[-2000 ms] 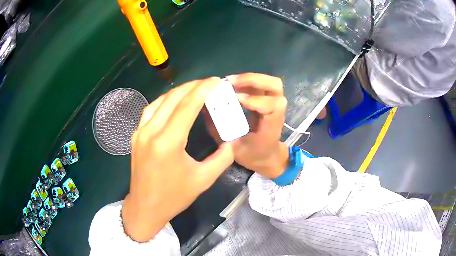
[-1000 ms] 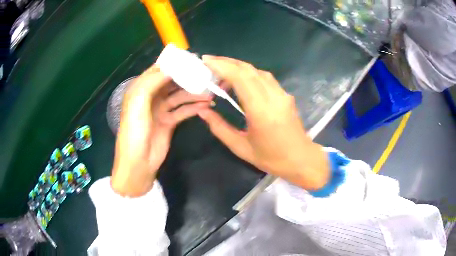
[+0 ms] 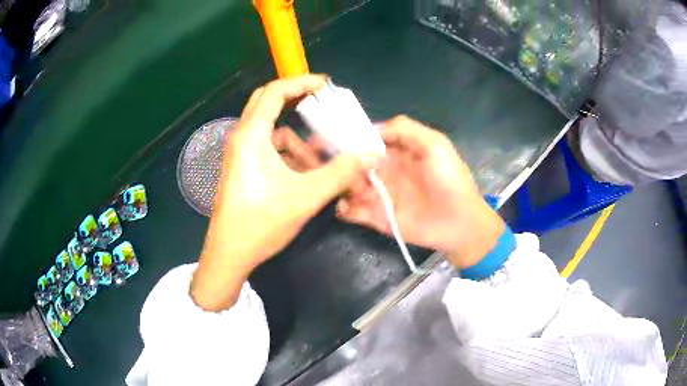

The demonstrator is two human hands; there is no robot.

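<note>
A white rounded block [image 3: 348,121], like a plug-in device, is held above the green bench. A white cable [image 3: 392,222] runs from its lower end down toward the bench edge. My left hand [image 3: 260,177] grips the block between thumb and fingers; a dark, blurred patch shows on its left side. My right hand [image 3: 425,192] is at the block's lower right, around the cable's start, fingers curled and blurred; I cannot tell whether it grips anything. A blue wrist strap [image 3: 491,255] is on my right wrist.
An orange-yellow electric screwdriver [image 3: 285,41] hangs beyond my hands. A round dimpled screw tray [image 3: 205,167] lies left. Circuit board assemblies [image 3: 109,225] stand in rows farther left, near a clear bag [image 3: 26,339]. A clear plastic tray [image 3: 520,45], a smocked person [image 3: 640,98] and a blue stool [image 3: 557,200] are right.
The block has turned from face-on to tilted, with its cable now showing. Since a second ago my left hand has come up around it and the right hand has moved to its lower right.
</note>
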